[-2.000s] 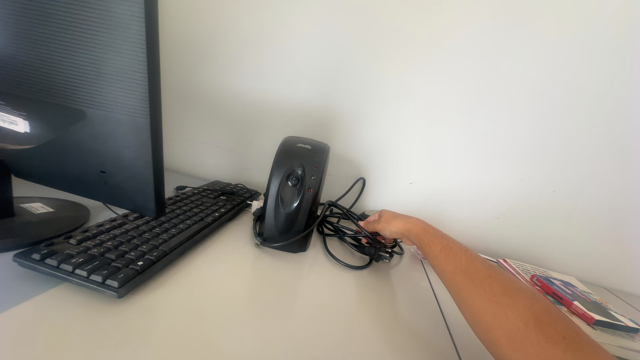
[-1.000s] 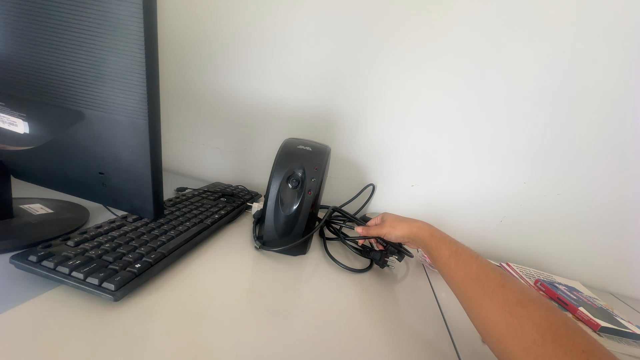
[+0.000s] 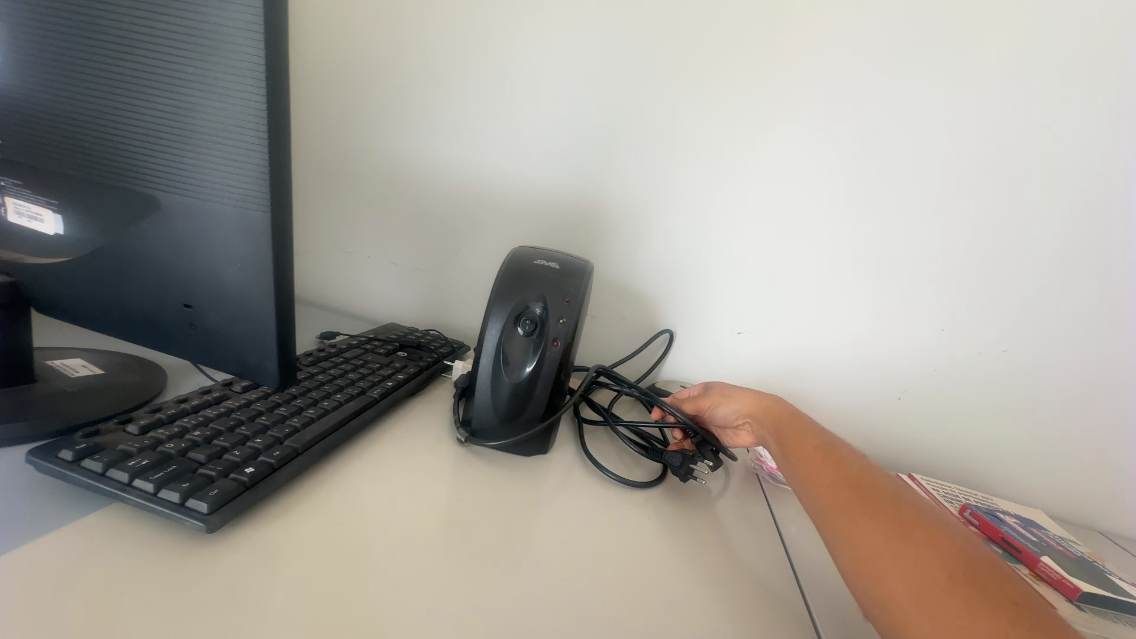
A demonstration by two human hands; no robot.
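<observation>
My right hand (image 3: 719, 415) grips a loosely gathered bundle of black power cables (image 3: 621, 417) at its right side, thumb and fingers around the strands. A black three-pin plug (image 3: 688, 466) sticks out just below my fingers. The cables lead left to an upright black power unit (image 3: 528, 355), a UPS or voltage stabilizer with a round button and small indicator lights, leaning slightly on the desk. One cable loops around its lower front. My left hand is out of view.
A black keyboard (image 3: 293, 417) lies left of the unit, partly behind a black monitor (image 3: 151, 177) seen from the back. Books (image 3: 1047, 550) lie at the right, past a seam in the desk (image 3: 355, 568). A pale wall (image 3: 754, 177) rises behind.
My right hand has stayed on the cable bundle and shifted its hold slightly. The loop beside the unit now stands out farther right than two seconds ago.
</observation>
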